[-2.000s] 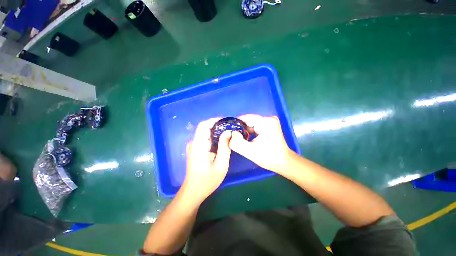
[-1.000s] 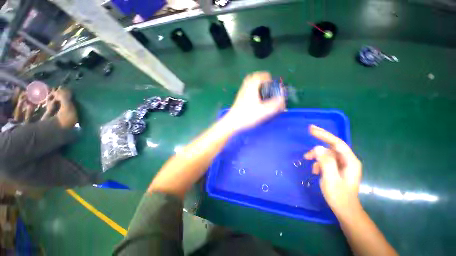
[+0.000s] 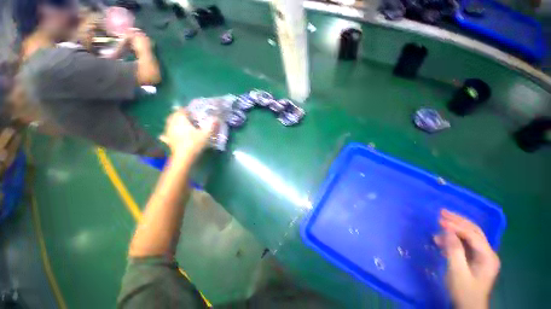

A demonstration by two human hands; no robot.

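Observation:
My left hand (image 3: 184, 136) is at the clear plastic bag (image 3: 208, 111) on the green bench, its fingers on the bag's near side; the image is blurred there. My right hand (image 3: 468, 253) is over the right part of the blue parts tray (image 3: 329, 187), fingers curled; whether it holds something small I cannot tell. A few thin silver washers (image 3: 379, 263) lie scattered in the tray. A curved row of motor units (image 3: 261, 98) lies beside the bag. One motor unit (image 3: 430, 120) lies alone beyond the tray.
A pale post (image 3: 291, 51) stands behind the motor row. Black motor housings (image 3: 469, 96) stand or lie along the far side. A neighbouring person's grey sleeve (image 3: 84, 75) is at left, with a pink round disc (image 3: 119, 20). A blue tray (image 3: 501, 27) is at the back right.
The view has turned left. The motor unit has left my left hand and one lies beyond the tray. My left hand has moved left to the bag. My right hand stays over the tray.

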